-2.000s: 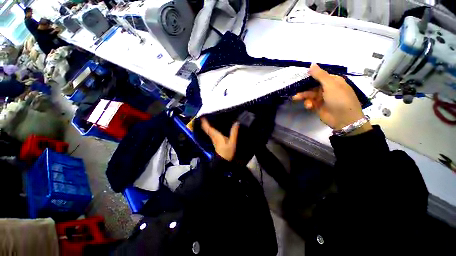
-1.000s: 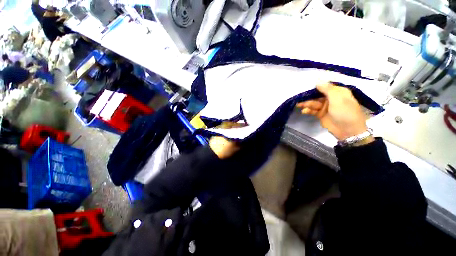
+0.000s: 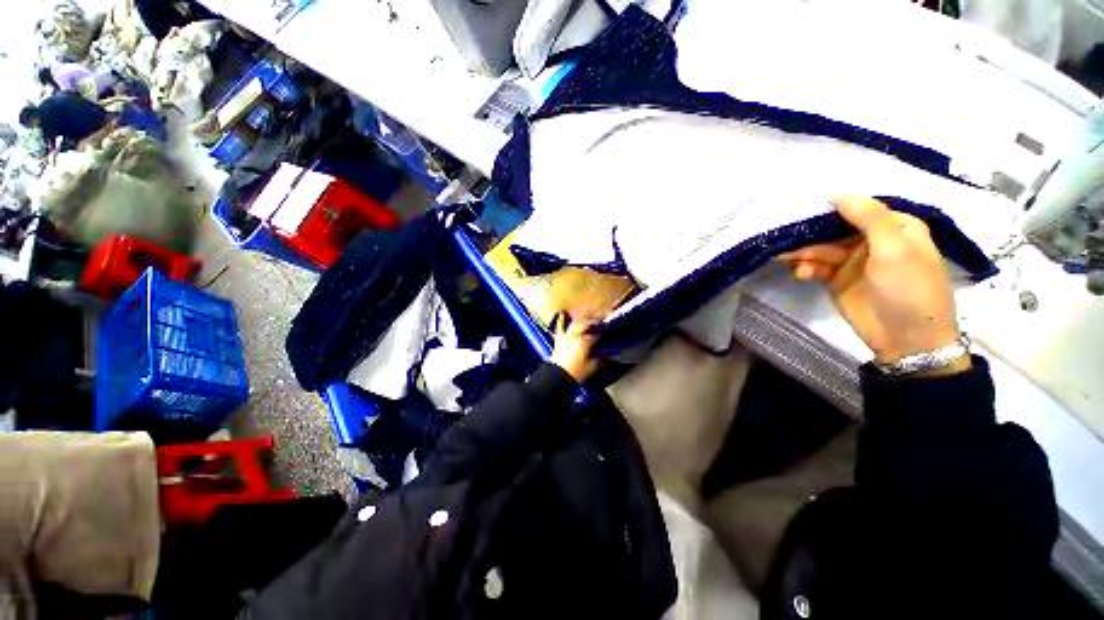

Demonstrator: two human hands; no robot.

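Note:
The light grey garment panel [image 3: 702, 182], overexposed to white, lies on the white table with navy fabric [image 3: 630, 58] along its back and front edges. My right hand [image 3: 881, 273] pinches the navy front edge [image 3: 775, 240] near its right part, between thumb and fingers. My left hand [image 3: 575, 348] is at the left end of the same edge, below the table edge, with the cloth at its fingertips. The sewing machine head [image 3: 1071, 200] is partly cut off at the right; its needle area is not clear.
A blue bar [image 3: 502, 291] and a yellow surface [image 3: 567, 291] are beside my left hand. Navy and grey pieces [image 3: 375, 303] hang at the left. Blue [image 3: 172, 351] and red crates [image 3: 321, 218] and cloth heaps [image 3: 127, 188] stand on the floor.
The navy flap that hung over the front has turned, and the grey face now shows wider. My left hand moved along the edge. The view has shifted, so the machine is further right.

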